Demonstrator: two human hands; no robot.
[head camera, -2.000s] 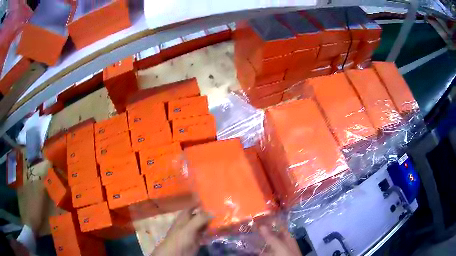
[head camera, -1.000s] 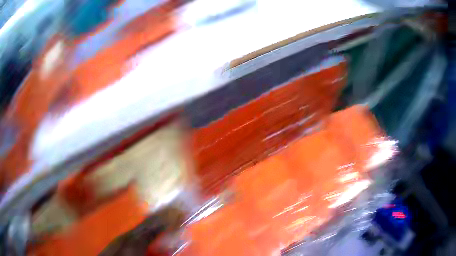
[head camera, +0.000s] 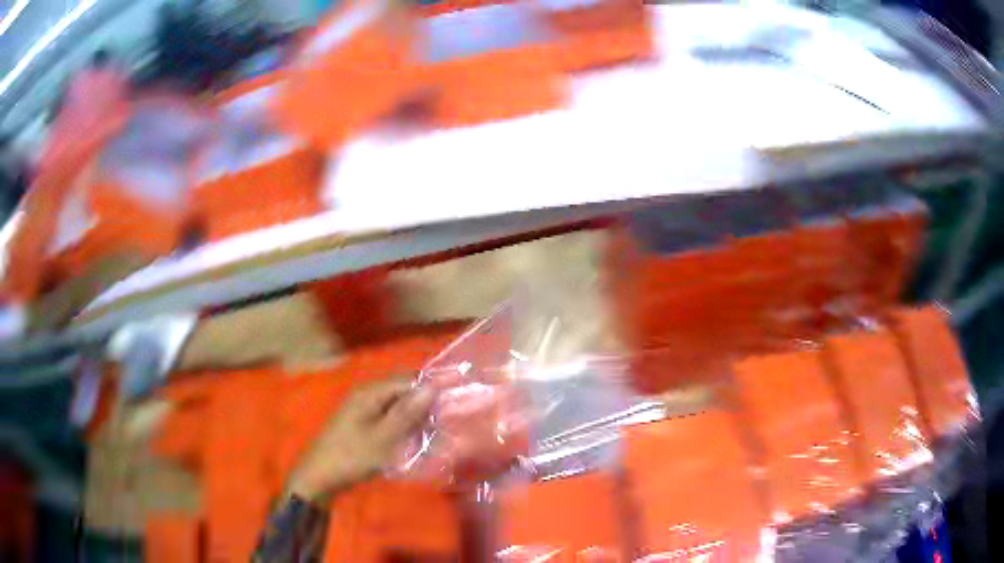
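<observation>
The picture is blurred. My left hand (head camera: 358, 434), with a dark patterned sleeve, reaches in from the lower left over the orange boxes. Its fingers are closed on a clear film bag (head camera: 468, 412), which spreads to the right of the hand, glossy and crinkled. More clear film (head camera: 578, 412) lies flat beside it. Film-wrapped orange boxes (head camera: 787, 401) stand in a row at the right, running down to the bottom edge. Unwrapped orange boxes (head camera: 237, 462) stand in rows at the left, partly behind my hand. My right hand is not in view.
A white-topped shelf (head camera: 528, 165) crosses above the board, with open orange box halves (head camera: 259, 192) on its left. A tall orange stack with grey tops (head camera: 760, 275) stands under its right part. White paper (head camera: 154, 343) lies at the back left. A blue machine part (head camera: 928, 544) shows lower right.
The view has swung up, showing more of the shelf. Two seconds ago both hands were at a film-wrapped box at the bottom; now my left hand is on film farther back and my right hand is gone.
</observation>
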